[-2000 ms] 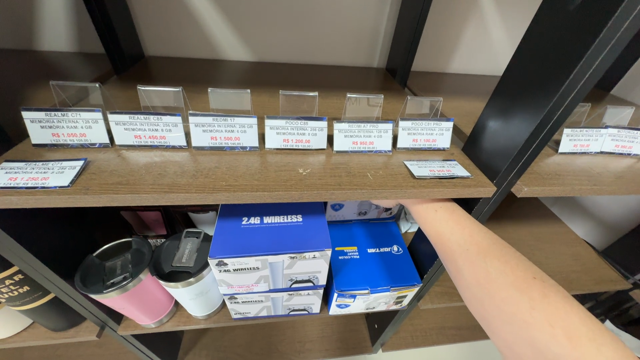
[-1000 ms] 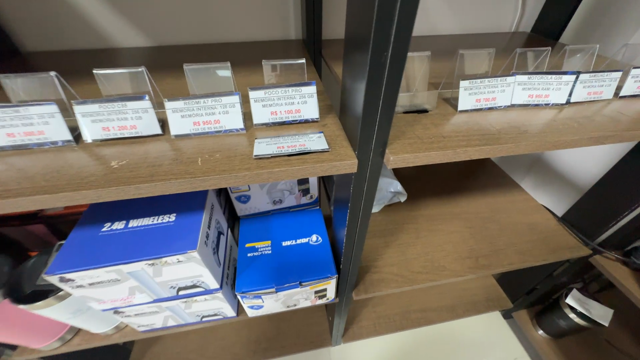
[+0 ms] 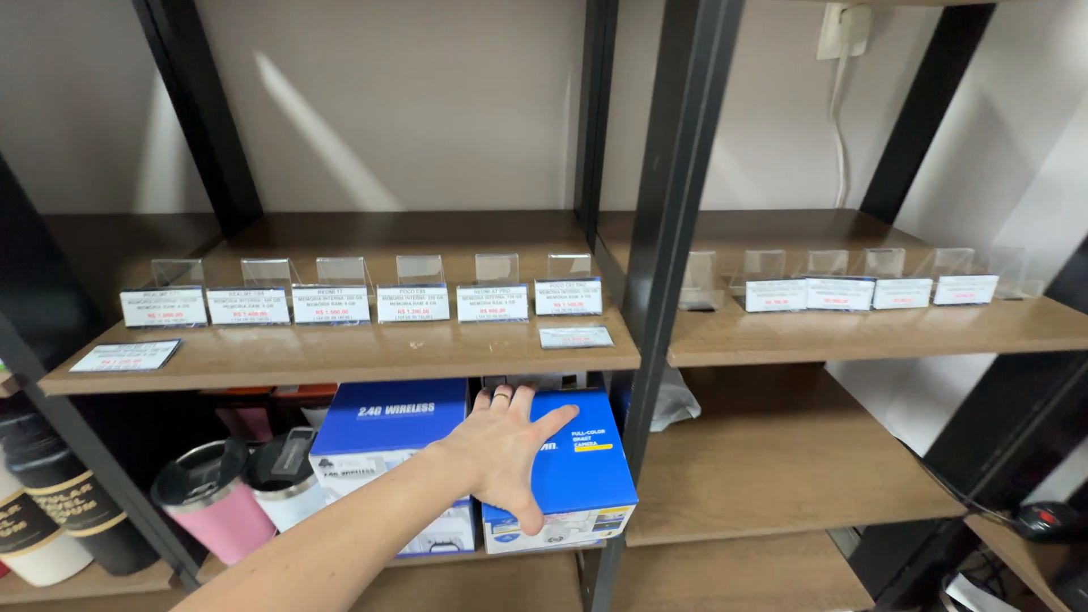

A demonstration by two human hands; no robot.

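My left hand [image 3: 501,450], back up and with a ring on one finger, reaches in from the lower left. Its fingers are spread over the blue top of a smart camera box [image 3: 586,484], and the thumb lies by the box's front edge. Whether the palm presses on it is hard to tell. Just left of it, partly behind my forearm, is a blue and white "2.4G Wireless" box [image 3: 399,429]. Another box behind the camera box is mostly hidden. My right hand is not in view.
A wooden shelf [image 3: 382,361] above holds clear acrylic stands and price cards [image 3: 412,303]. A pink tumbler [image 3: 225,518] and a white one stand left of the boxes. A black metal post [image 3: 671,170] rises at the right, with a grey plastic bag [image 3: 676,404] beyond it.
An arm from the right reached under the shelf two seconds ago and is gone now. My left hand has come in over the blue camera box. The view has shifted and tilted upward.
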